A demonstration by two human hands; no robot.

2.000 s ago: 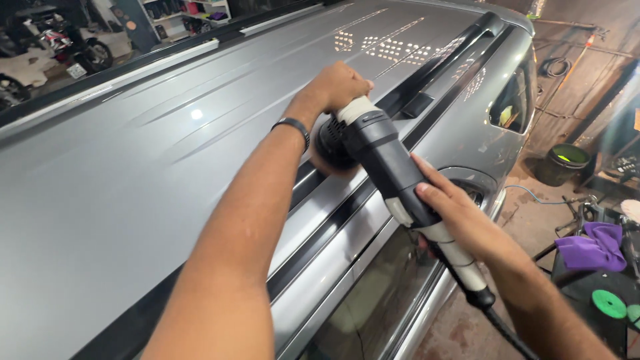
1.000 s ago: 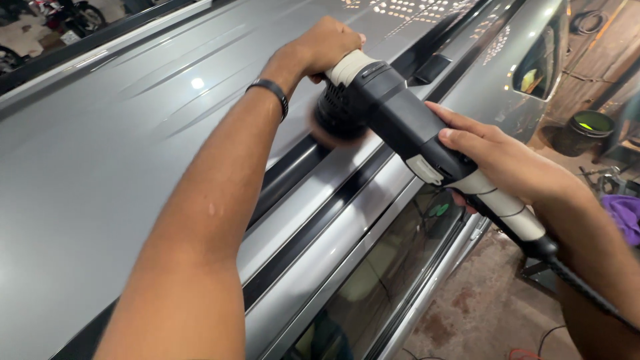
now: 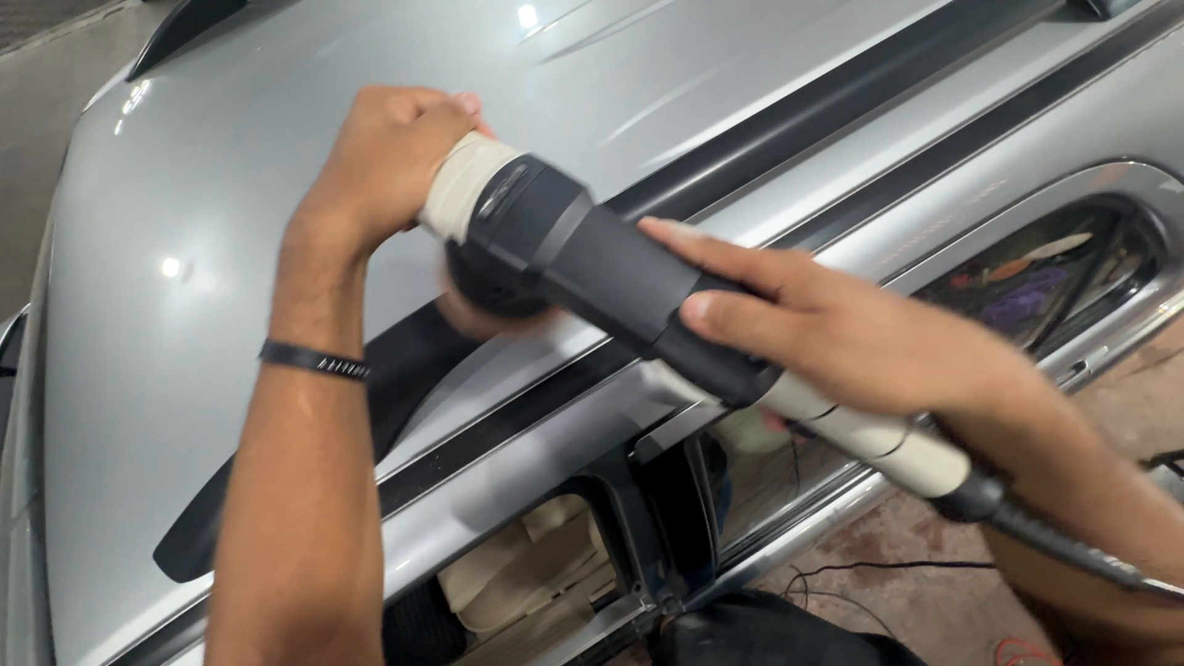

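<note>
My left hand (image 3: 393,157) grips the tape-wrapped head of a black corded car polisher (image 3: 610,268). Around the polisher's body, near its rear grip, lies my right hand (image 3: 805,324), thumb and fingers on top. The round polishing pad (image 3: 499,319) is blurred and partly hidden under the tool head; it is over the black roof rail (image 3: 412,370) of a silver car, at the edge of the roof (image 3: 250,240). Whether the pad touches the rail or the paint beside it, I cannot tell. A wristband is on my left wrist.
Below the roof edge are a window (image 3: 536,564) showing beige seats and a rear side window (image 3: 1045,268) with reflections. The polisher's power cord (image 3: 1064,546) runs off at lower right beneath my right forearm. Thin cables (image 3: 888,564) lie on the stained floor.
The view has shifted a lot along the car, so an end of the roof rail now shows. Both hands still hold the polisher, which is now near that end of the rail.
</note>
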